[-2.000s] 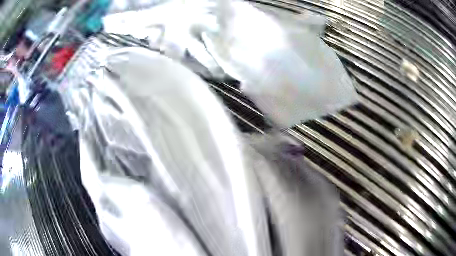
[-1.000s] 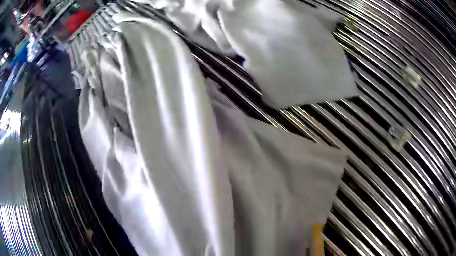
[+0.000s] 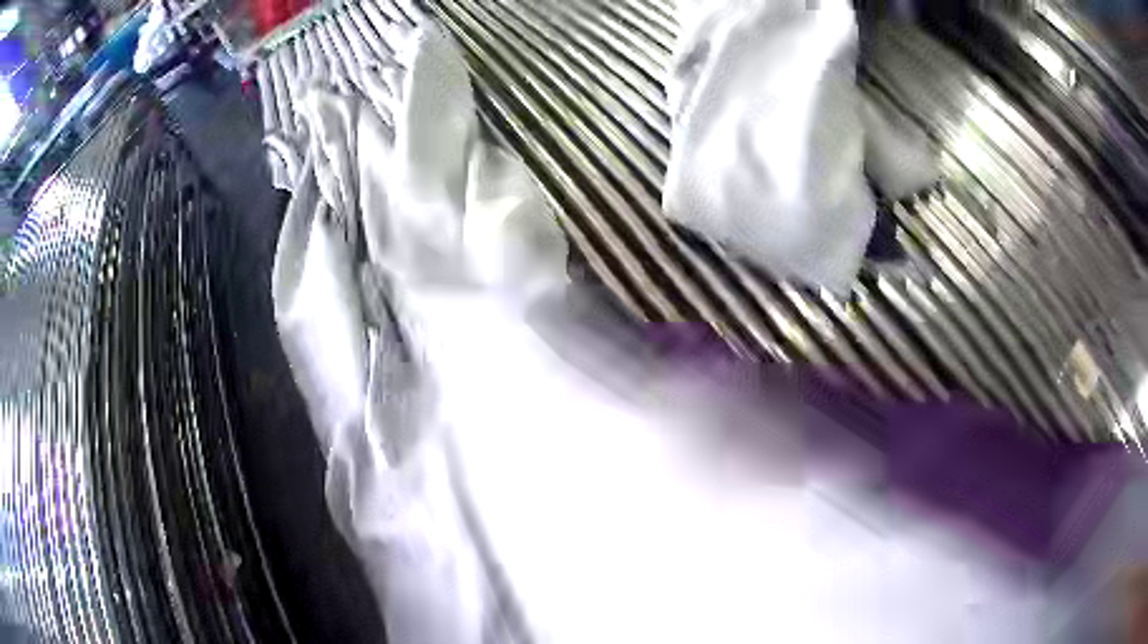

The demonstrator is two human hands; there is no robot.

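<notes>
A large white to pale grey cloth (image 3: 592,503) fills the lower middle; its front part is blurred and overexposed. Its far left end is gathered into narrow pleats (image 3: 334,63). A dark purple cloth (image 3: 982,472) shows along its right side, partly covered by the white cloth. A separate white cloth piece (image 3: 768,151) lies on the slatted metal rack (image 3: 604,201) beyond it. A small blurred orange-brown patch (image 3: 1136,591) is cut off by the right edge; it may be part of my right hand, but its grip cannot be told. My left hand is not in view.
Another slatted metal rack (image 3: 139,415) stands on the left, with a dark gap (image 3: 296,503) between it and the cloth. A red thing (image 3: 280,13) is at the top left, beside blurred blue and white things. A small pale piece (image 3: 1080,369) lies on the bars at right.
The near cloth now spreads to the lower right, and purple cloth shows there. The far cloth piece appears narrower. The view has shifted. The yellow strip at the bottom edge is gone from view.
</notes>
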